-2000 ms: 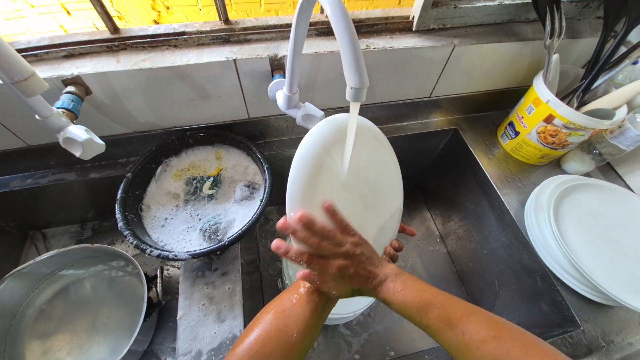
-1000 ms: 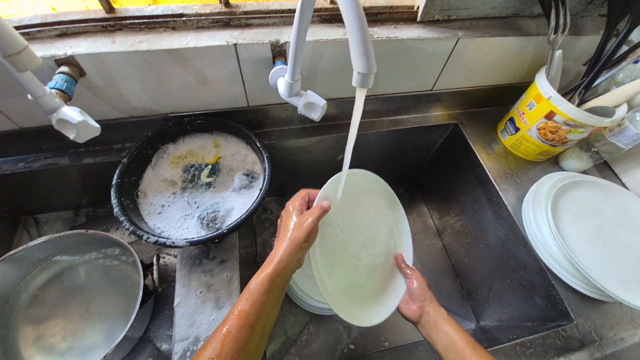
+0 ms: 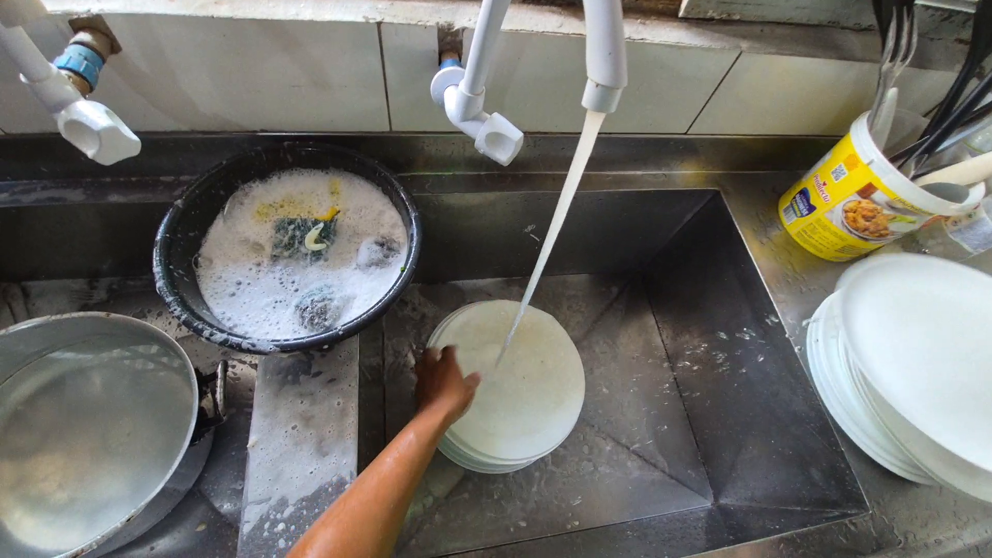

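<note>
A stack of round white plates (image 3: 535,395) lies in the steel sink basin, with water from the white faucet spout (image 3: 603,81) running onto the top one. My left hand (image 3: 446,382) is at the left rim of this stack, thumb and fingers apart; whether it touches the rim is unclear. My right hand is out of view. On the counter at right is another stack of white plates (image 3: 833,387). Its uppermost plate (image 3: 922,349) sits askew and reaches past the frame's edge, so what supports its far side is hidden.
Left of the basin stands a black tub (image 3: 411,240) of suds with scrubbing pads. A metal pot (image 3: 167,349) holding cloudy liquid is at far left. A yellow plastic bucket (image 3: 833,205) of utensils stands back right. White tap handles (image 3: 498,139) project from the tiled wall.
The plate held in both hands under the water is no longer in them. My right hand has left the view. My left hand has moved down to the stack in the basin.
</note>
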